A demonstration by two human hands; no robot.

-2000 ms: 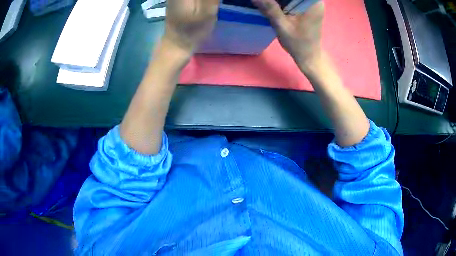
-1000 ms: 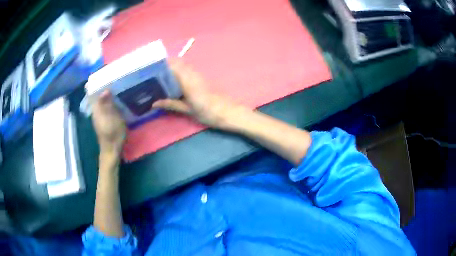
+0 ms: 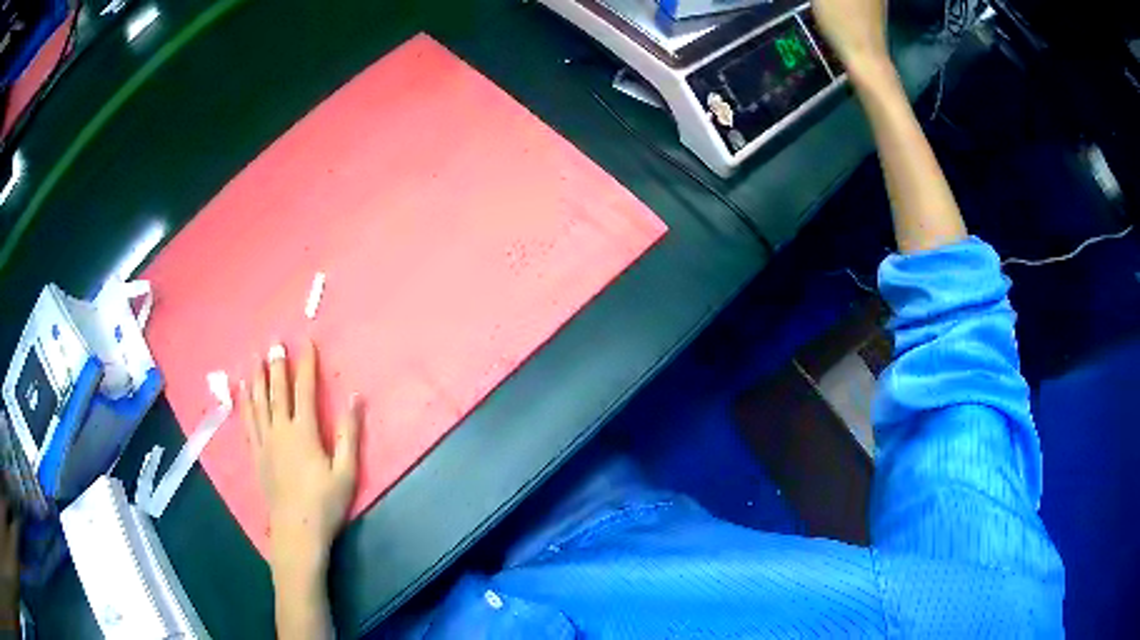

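Observation:
My left hand (image 3: 298, 456) lies palm down on the pink-red mat (image 3: 438, 188), fingers spread, with a small white bit at one fingertip. A small white piece (image 3: 315, 295) lies on the mat beyond it. My right hand (image 3: 853, 31) is at the top edge beside the digital scale (image 3: 763, 88), its fingers cut off. A blue-edged box (image 3: 710, 6) rests on the scale's pan, mostly out of the picture. Whether my right hand touches it cannot be seen. Green digits are lit.
Printed boxes (image 3: 53, 388) stand left of the mat. White boxes (image 3: 119, 563) lie at the lower left. A curled white strip (image 3: 194, 456) crosses the mat's left edge. A dark cable (image 3: 700, 175) runs by the scale. An open carton (image 3: 844, 388) is below the bench.
The printed box that both hands held over the mat is gone from there. My right hand has moved to the scale; my left hand has opened onto the mat. The view has turned.

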